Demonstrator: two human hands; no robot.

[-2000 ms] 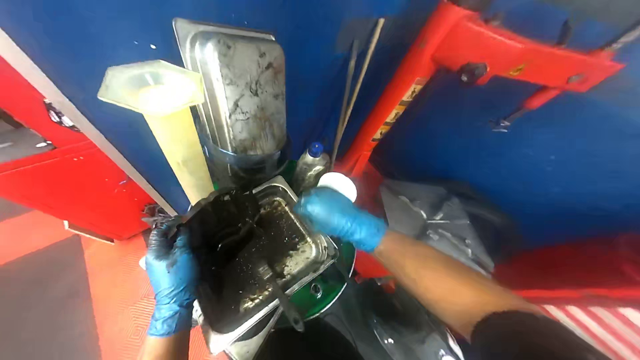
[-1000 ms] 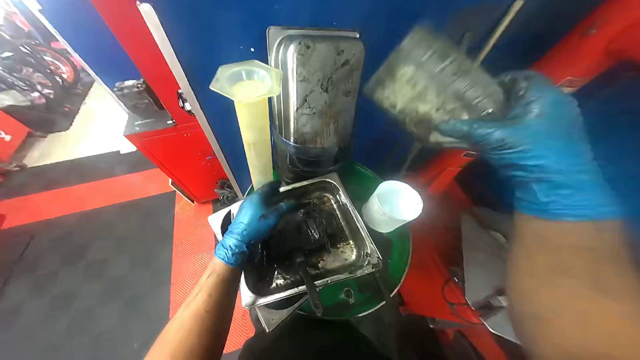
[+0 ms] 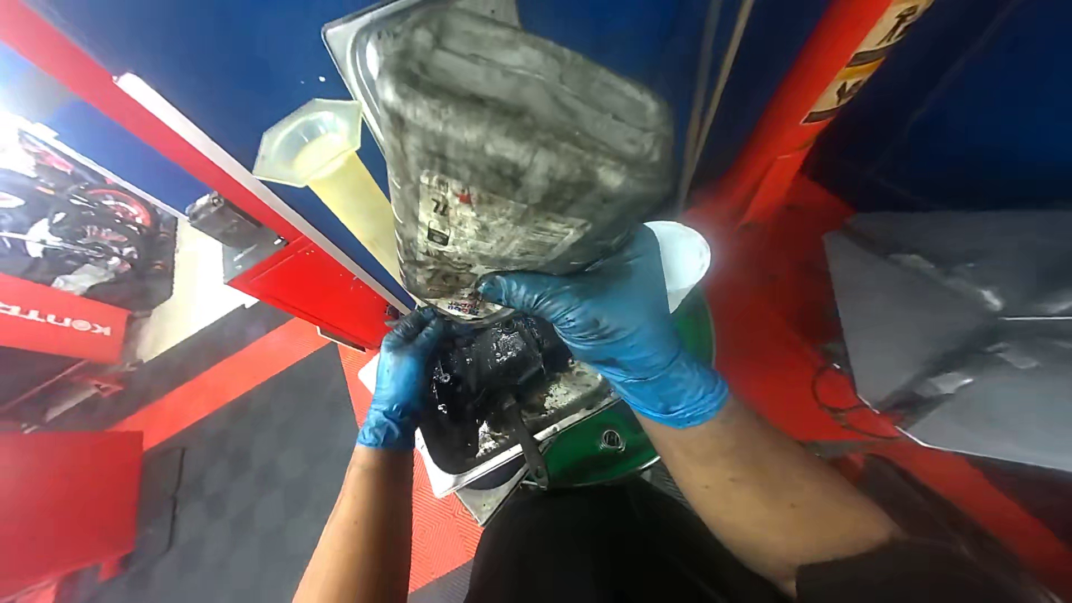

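My right hand [image 3: 624,327], in a blue glove, grips the lower end of a grimy grey plastic container [image 3: 519,159] with a worn label, tilted over a metal tray. Its lower end hides part of the tray. My left hand [image 3: 404,368], gloved too and blackened at the fingers, is at the tray's left side against a black oily part [image 3: 494,360]; whether its fingers grip that part is unclear. A dark-handled tool [image 3: 528,444] leans over the near rim of the metal tray [image 3: 578,406].
A yellowish funnel-topped measuring cylinder [image 3: 352,197] stands at the left. Behind my right hand is a white cup [image 3: 682,255]. Beneath the tray is a green drum top [image 3: 595,448]. A red post [image 3: 804,109] rises at the right, and a red cabinet [image 3: 314,289] stands at the left.
My right hand has brought the grey container from the right to over the tray; two seconds ago that hand was by the tray's right side without it. My left hand stays at the tray's left.
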